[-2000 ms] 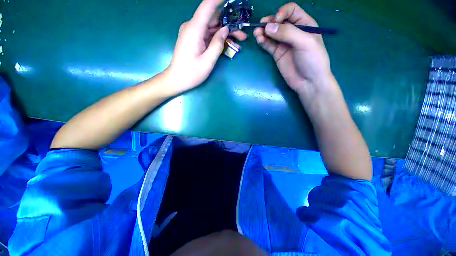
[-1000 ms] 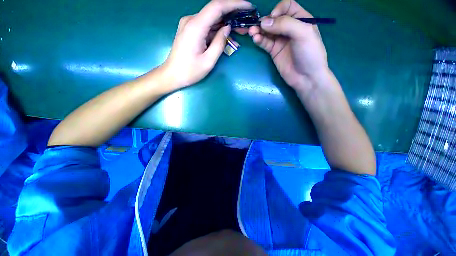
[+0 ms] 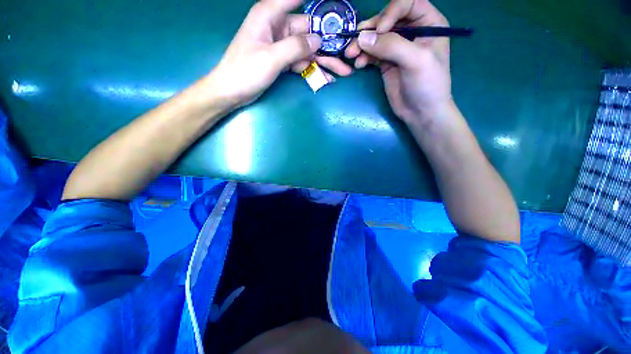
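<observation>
My left hand (image 3: 266, 59) holds a round open watch case (image 3: 333, 25) at the top centre, its inside facing up, with a dark rim and a pale round centre. A small whitish battery (image 3: 317, 79) with a yellow-orange edge hangs below the case, under my left fingers. My right hand (image 3: 414, 62) grips thin black tweezers (image 3: 436, 32), held nearly level. Their tip reaches over the lower middle of the case. Right fingertips are at the case's right edge. What the tip touches is too small to tell.
A glossy green bench (image 3: 173, 131) lies under both hands, its near edge close to my body. A stack of clear ridged trays (image 3: 602, 166) stands at the right. Blue clothing (image 3: 10, 173) of another person shows at the far left.
The watch case was tipped nearly edge-on a second ago and now faces up, showing its round centre. The battery has swung slightly lower. Both hands keep their holds.
</observation>
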